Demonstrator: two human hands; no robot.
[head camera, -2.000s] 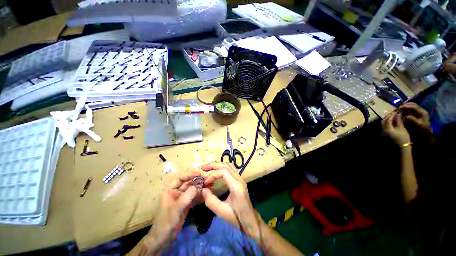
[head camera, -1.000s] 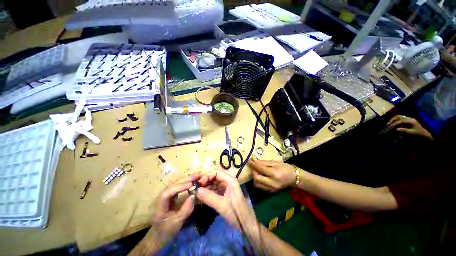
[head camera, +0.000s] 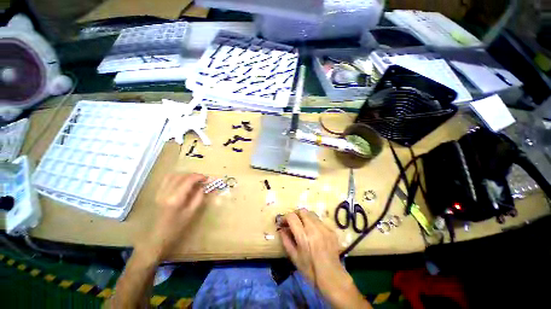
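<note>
My left hand (head camera: 178, 196) is motion-blurred above the cardboard, its fingertips beside a small sheet of white-silver pads (head camera: 214, 185). Whether it holds anything cannot be seen. My right hand (head camera: 311, 238) rests low near the front edge, its fingertips closed on a small dark ring part (head camera: 280, 222), mostly hidden by the fingers. A thin ring (head camera: 231, 181) lies touching or just beside the pads. A short dark strip (head camera: 267, 184) lies between the hands, farther back. A small white piece (head camera: 269, 237) lies left of my right hand.
Scissors (head camera: 351, 208) and several loose rings (head camera: 369, 195) lie right of my right hand. Behind are a metal stand (head camera: 284, 151), a round tin (head camera: 360, 146) and a fan (head camera: 406, 105). A black station (head camera: 465, 178) stands right, a white blister tray (head camera: 99, 157) left.
My view has turned left. My hands have parted: the left moved to the pads, the right stays near the front with the part. The neighbour's arm is gone; one more ring lies by the scissors.
</note>
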